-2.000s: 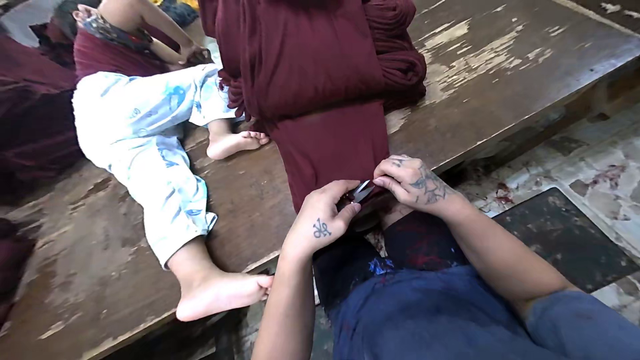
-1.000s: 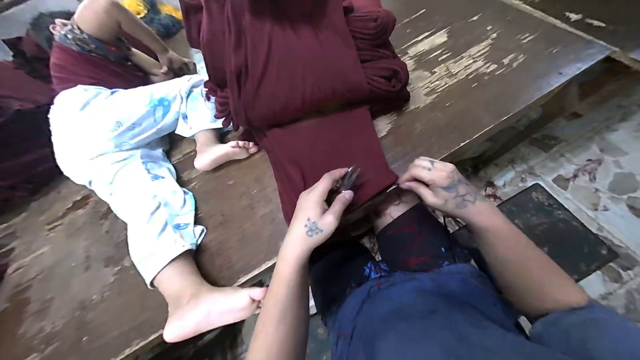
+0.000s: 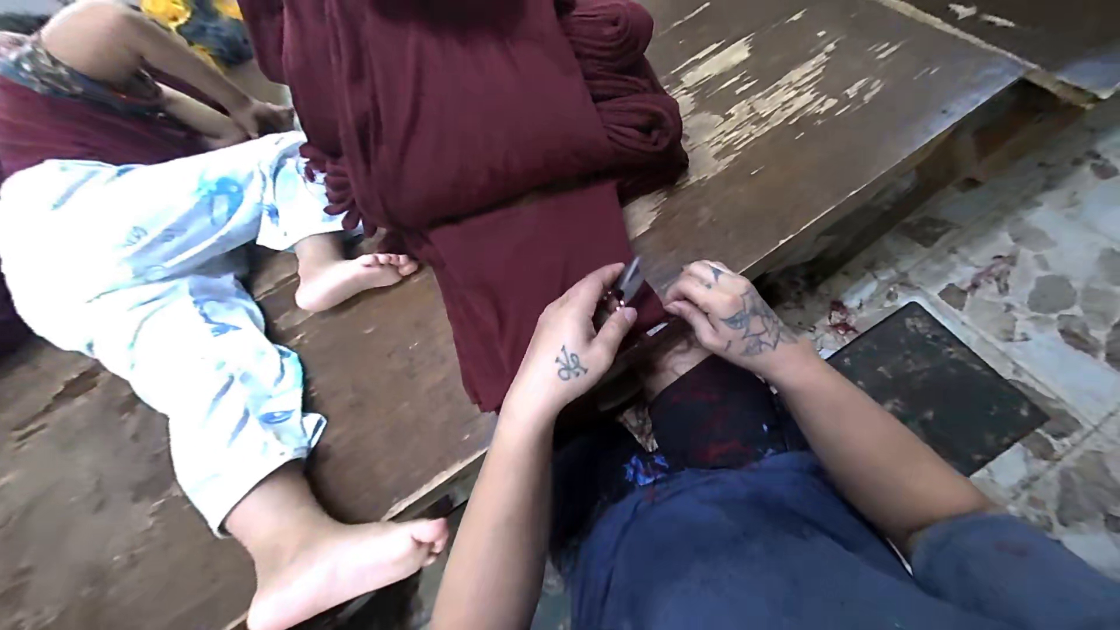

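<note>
Folded maroon fabric point(image 3: 534, 262) lies over the wooden platform, its near edge in front of me. My left hand point(image 3: 577, 337) is closed around a small metal cutting tool, perhaps thread snips point(image 3: 628, 278), whose blades point up and away from me over the cloth. To its right, my right hand point(image 3: 722, 306) pinches the near right corner of the fabric between thumb and fingers. A small pale spot, perhaps a tag, shows at the cloth's edge between the hands.
A person in white and blue patterned trousers point(image 3: 131, 236) sits at the left, bare feet near the fabric. Rolled maroon bundles point(image 3: 639, 114) lie beside the main pile. The worn wooden platform point(image 3: 814, 105) ends at a stone-patterned floor point(image 3: 1032, 297) with a dark mat point(image 3: 936, 385).
My hands were close together at the cloth's edge two seconds ago, then moved apart. The tool stays in my left hand, and its blades now point more toward the right hand's side.
</note>
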